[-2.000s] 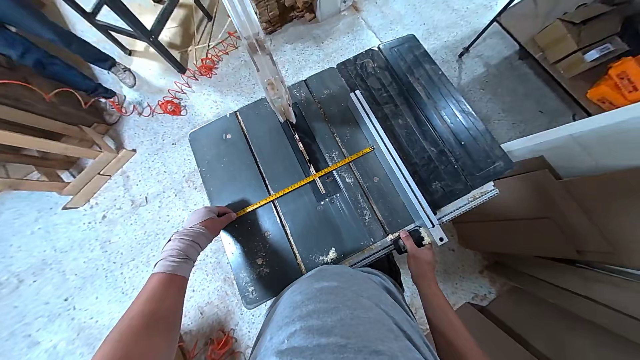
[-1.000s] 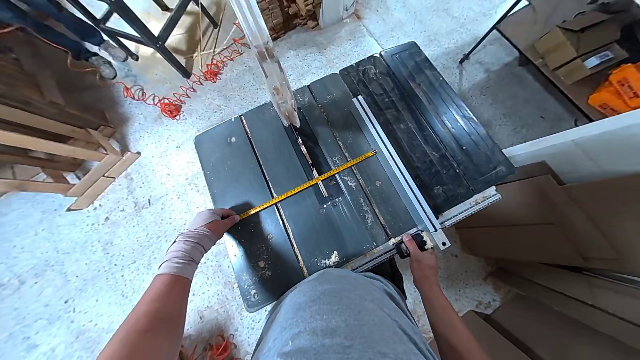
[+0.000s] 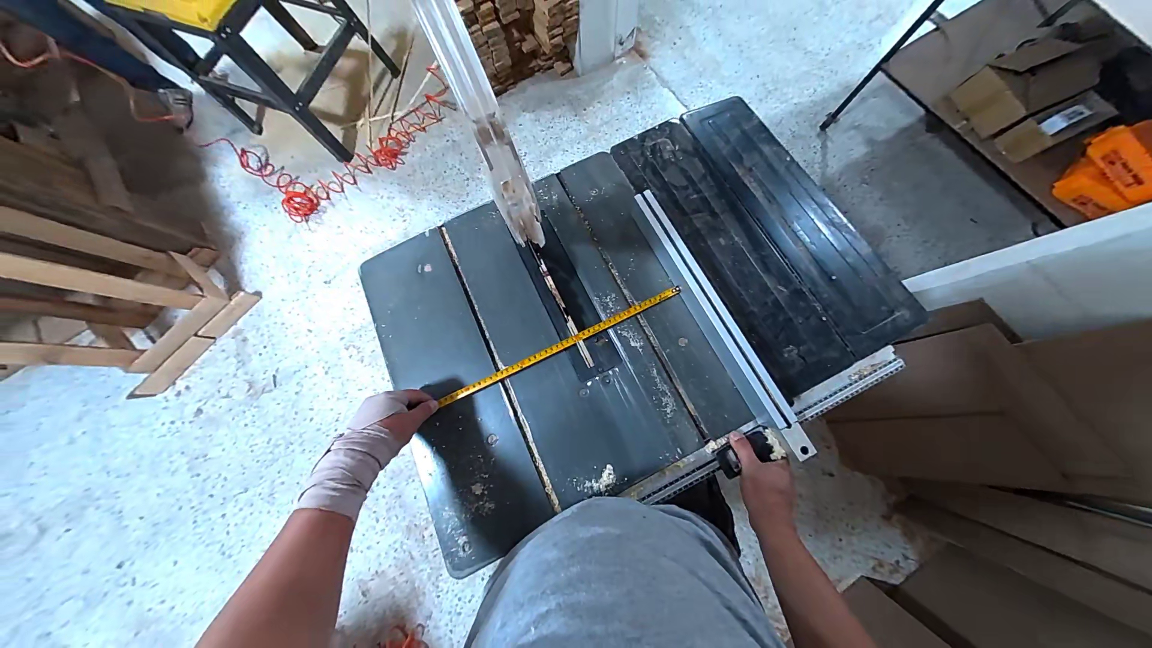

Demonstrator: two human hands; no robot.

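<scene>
A table saw (image 3: 558, 432) with a dark, dusty top stands before me. A yellow tape measure blade (image 3: 540, 354) lies across it, over the throat plate, its far end close to the metal rip fence (image 3: 711, 306). My left hand (image 3: 396, 416), its wrist wrapped in a pale bandage, pinches the tape's near part at the table's left side; the tape case is not visible. My right hand (image 3: 760, 463) grips the black fence handle (image 3: 742, 452) at the front rail. The clear blade guard (image 3: 508, 171) rises behind the slot, marked with dust.
Wooden frames (image 3: 180, 315) stand at the left. Coiled red air hose (image 3: 301, 200) lies by a stepladder (image 3: 288, 94), with a person's leg and shoe at the upper left. Large brown boards (image 3: 990, 405) lean at the right, below a shelf with cardboard boxes (image 3: 1026, 90).
The person's feet at the upper left have shifted toward the left. Both my hands keep their places on the tape and the fence handle.
</scene>
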